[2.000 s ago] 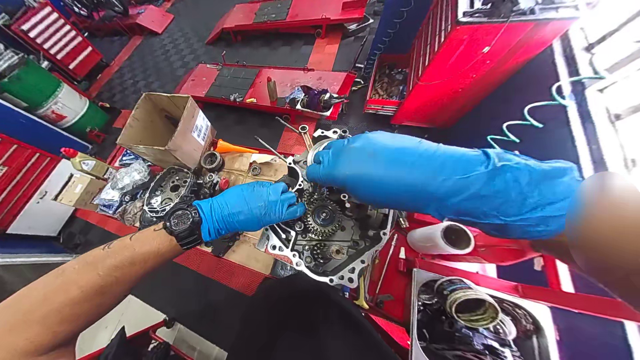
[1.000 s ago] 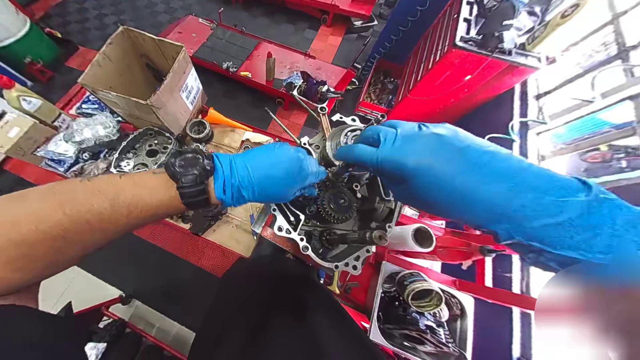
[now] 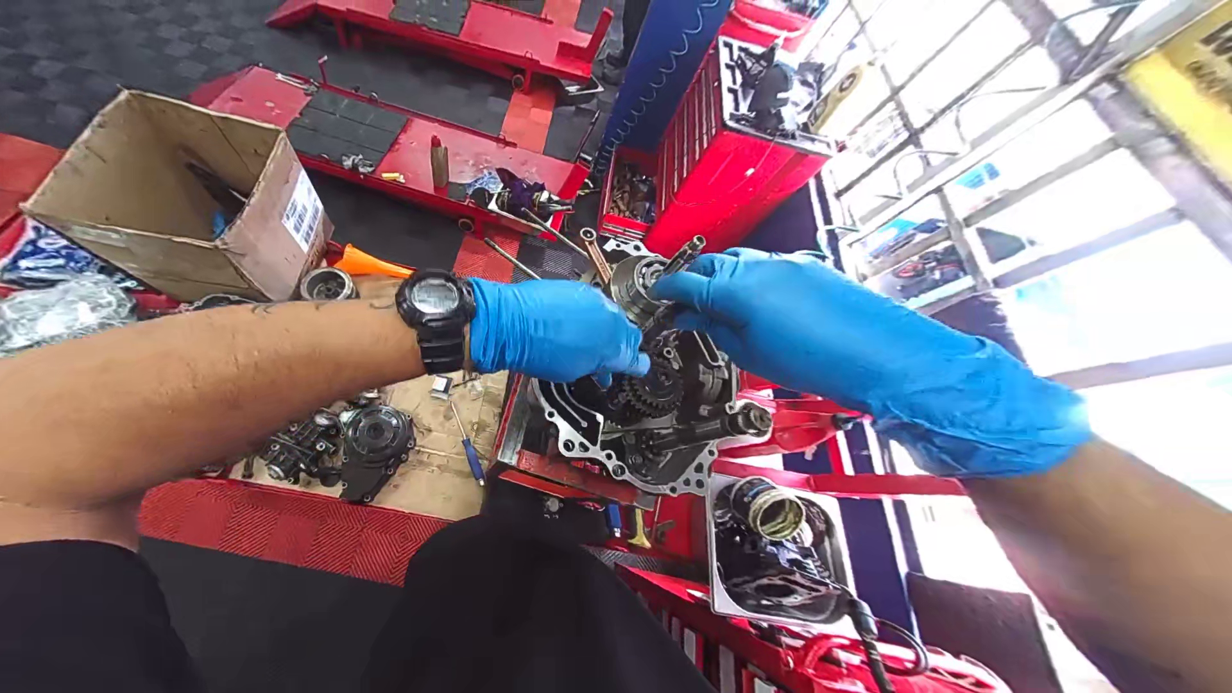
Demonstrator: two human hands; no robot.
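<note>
An engine crankcase half lies with its inside facing up, gears and shafts showing in it. My left hand, in a blue glove, reaches in from the left, its fingertips at the gears; whether they grip anything is hidden. My right hand, also gloved in blue, has its fingers on a round metal part at the top of the crankcase. A connecting rod stands up beside that part. A thick shaft lies across the lower right of the case.
A cardboard box and an orange funnel are at the left. An engine cover and a blue-handled screwdriver lie on cardboard. A metal tray holds parts at the lower right. A red tool cabinet stands behind.
The paper-like white roll seen right of the crankcase in earlier frames no longer shows. My hands remain over the crankcase. The view has shifted and closed in.
</note>
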